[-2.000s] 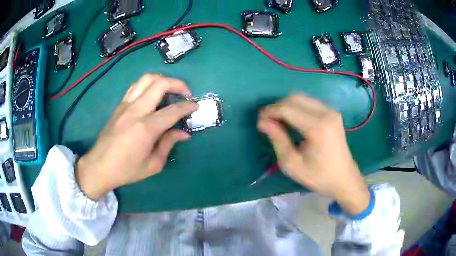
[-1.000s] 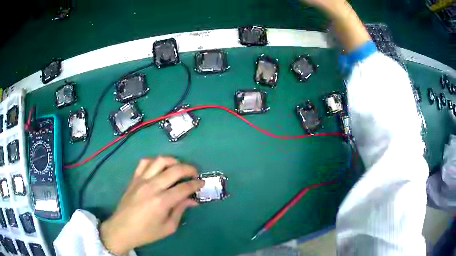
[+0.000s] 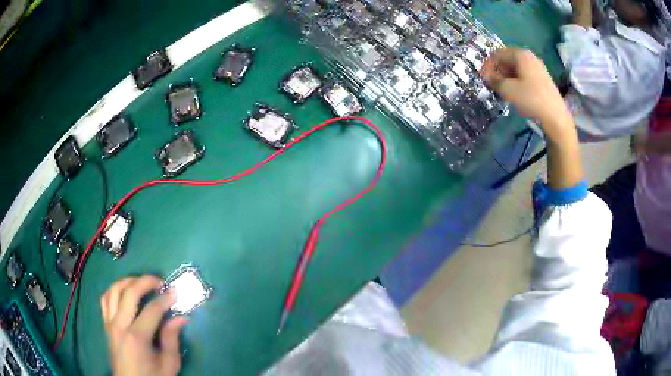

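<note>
An electronic module (image 3: 188,291) with a bright silvery centre lies on the green mat. My left hand (image 3: 143,323) is at its left side, fingers curled, with fingertips at its edge. My right hand (image 3: 519,79) is at the right edge of the clear blister trays (image 3: 412,62), fingers bent together; whether it holds a part cannot be told. The red test probe (image 3: 302,275) lies on the mat, its metal tip towards me. Its red lead (image 3: 243,175) curves across the mat.
Several black-rimmed modules (image 3: 271,125) lie across the mat, some by the white strip (image 3: 103,110). The multimeter (image 3: 26,339) is cut off at the lower left. Another person's pale sleeve (image 3: 614,77) is at the upper right. The mat's edge (image 3: 434,242) drops to the floor.
The view has swung to the right. My right hand has moved to the blister trays. My left hand stays beside the same module, and the red probe still lies on the mat.
</note>
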